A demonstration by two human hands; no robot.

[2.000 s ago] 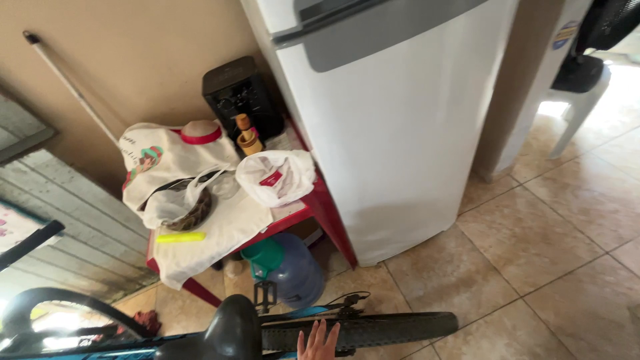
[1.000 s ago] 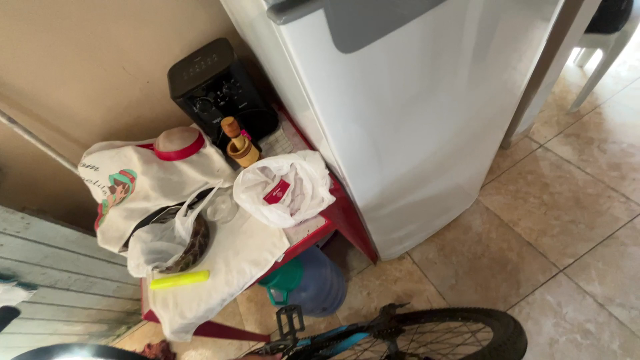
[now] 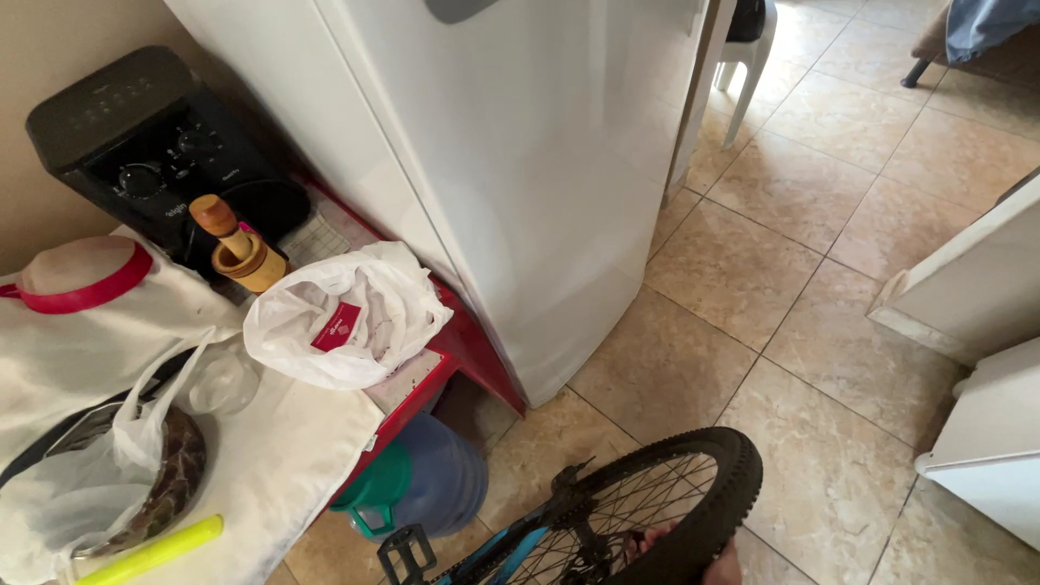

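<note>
A bicycle wheel (image 3: pixel 715 455) with a black knobby tyre and thin spokes lies along the bottom edge of the view. My right hand (image 3: pixel 721 562) is at the tyre's lower right, with skin showing on both sides of the tyre and the fingertips seen through the spokes. Most of this hand is hidden by the tyre or cut off by the frame. My left hand is not in view. To the wheel's left are a black pedal (image 3: pixel 406 554) and part of a blue frame (image 3: pixel 520 552).
A red table (image 3: pixel 406 398) holds a white plastic bag (image 3: pixel 345 325), a wooden mortar and pestle (image 3: pixel 244 252), a black air fryer (image 3: pixel 154 154) and a cloth. Beneath it stands a blue water jug (image 3: pixel 447 475). A white refrigerator (image 3: pixel 528 162) adjoins the table; a white panel (image 3: pixel 991 455) stands at right.
The view has moved closer to the table and wheel. Two seconds ago a hand lay spread over the tyre; a second ago none showed. Now my right hand wraps the tyre.
</note>
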